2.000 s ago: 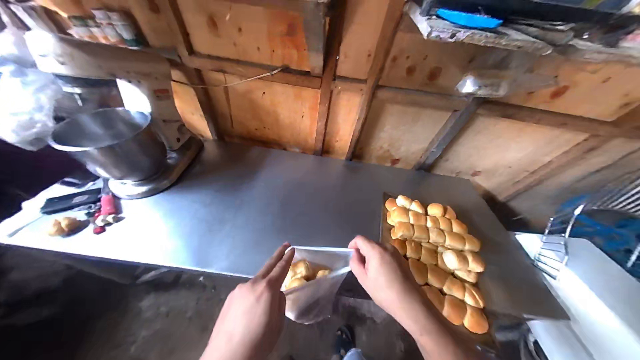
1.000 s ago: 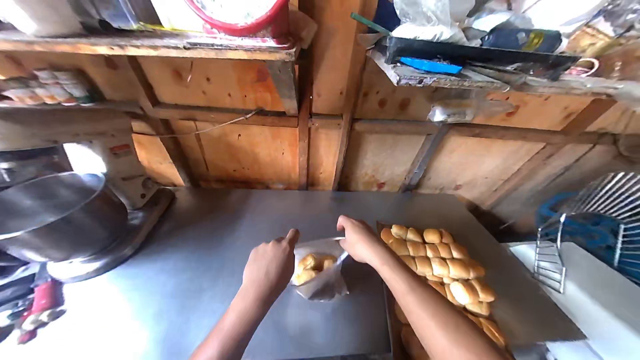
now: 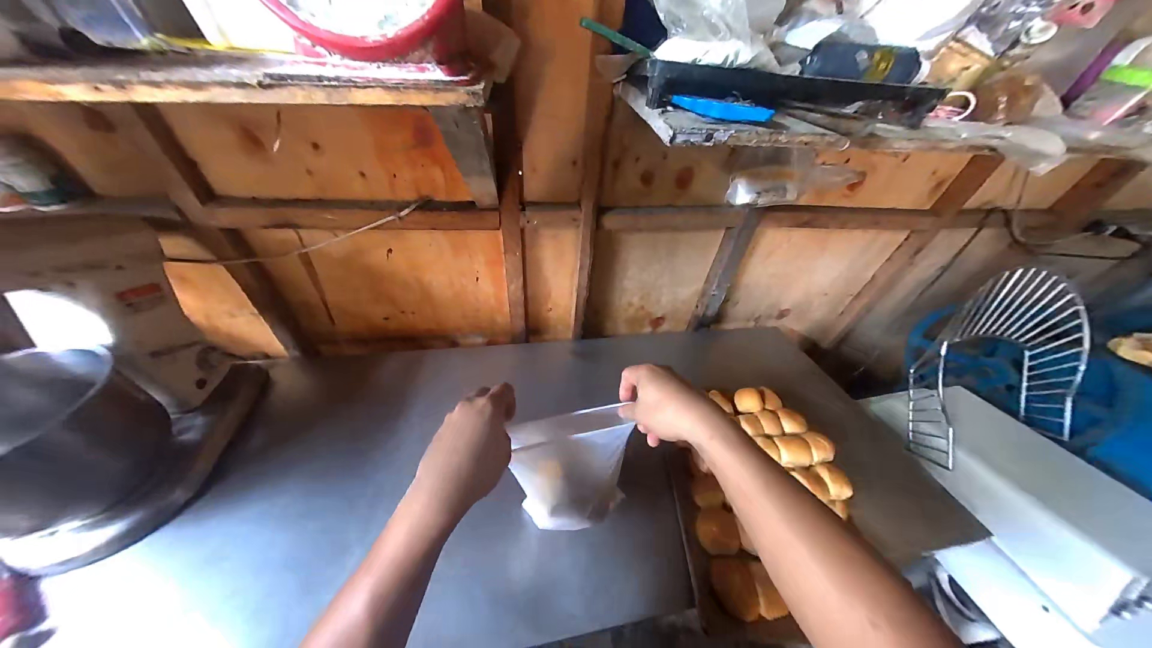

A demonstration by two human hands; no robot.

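A translucent plastic bag (image 3: 567, 477) hangs between my two hands over the metal worktop, its top edge pulled straight; pale brown shapes show faintly inside. My left hand (image 3: 472, 441) pinches the upper left corner of the bag. At the upper right corner my right hand (image 3: 661, 405) grips the plastic between thumb and fingers. Rows of golden bread rolls (image 3: 796, 450) lie on a tray to the right, partly hidden by my right forearm.
The metal worktop (image 3: 387, 405) runs below a wooden wall. A stand mixer with a steel bowl (image 3: 81, 450) stands at left. Cluttered shelves (image 3: 360, 90) hang above. A wire rack (image 3: 1026, 351) and a white box-like surface (image 3: 1017, 504) are at right.
The bag's mouth, gaping with rolls visible in it before, is now drawn into a straight edge, and the rolls show only faintly. The view has tilted up since the first frame.
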